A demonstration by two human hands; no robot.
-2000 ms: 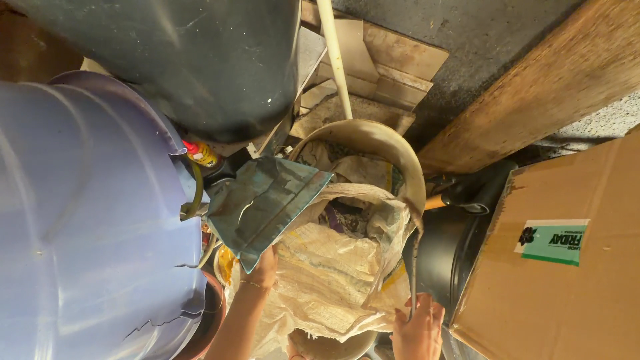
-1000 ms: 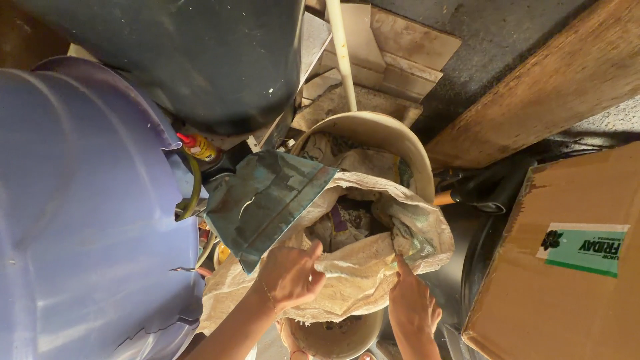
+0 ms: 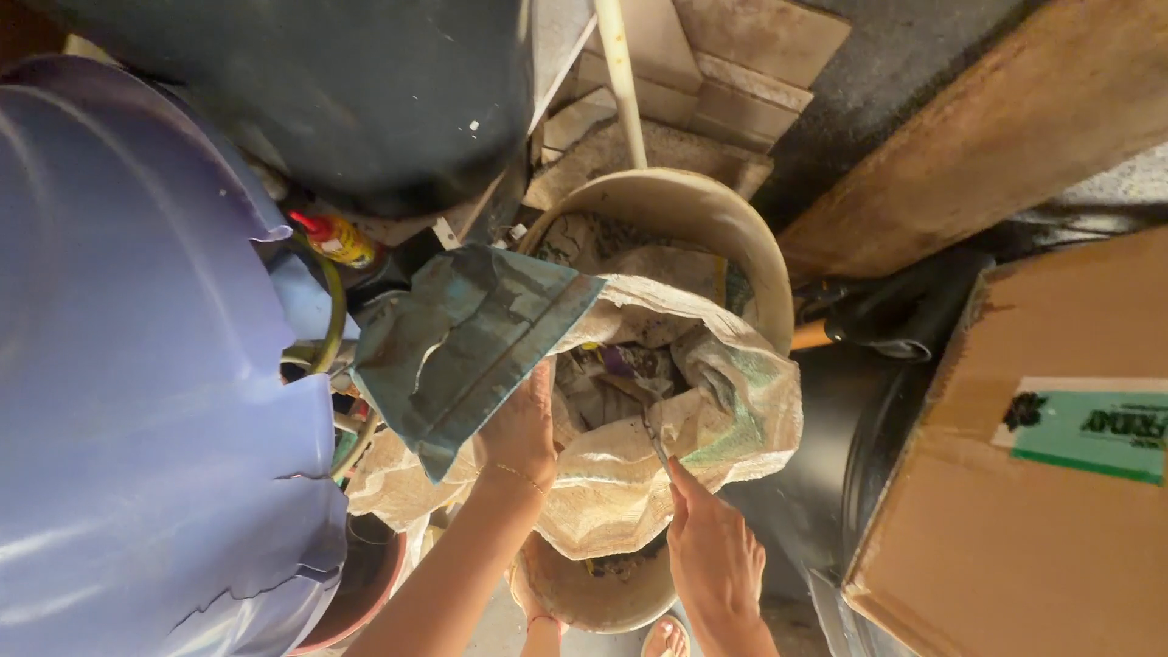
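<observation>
An open woven plastic sack stands with its mouth toward me, and scraps and dark debris lie inside. My left hand is at the left side of the sack's mouth, its fingers partly hidden under a torn blue-grey sheet piece; its grip cannot be made out. My right hand is closed around the thin handle of a metal tool, whose far end reaches into the sack. A beige round bucket stands behind the sack, with scraps in it. Another beige bucket is below the sack, near my feet.
A cracked blue plastic drum fills the left, with a dark barrel above it. A yellow bottle with a red cap lies between them. A cardboard box stands at right, under a wooden beam. Broken tiles lie behind the bucket.
My left hand has moved up along the sack's edge to beneath the blue-grey sheet. My right hand has shifted from the sack's rim to hold the tool in its mouth.
</observation>
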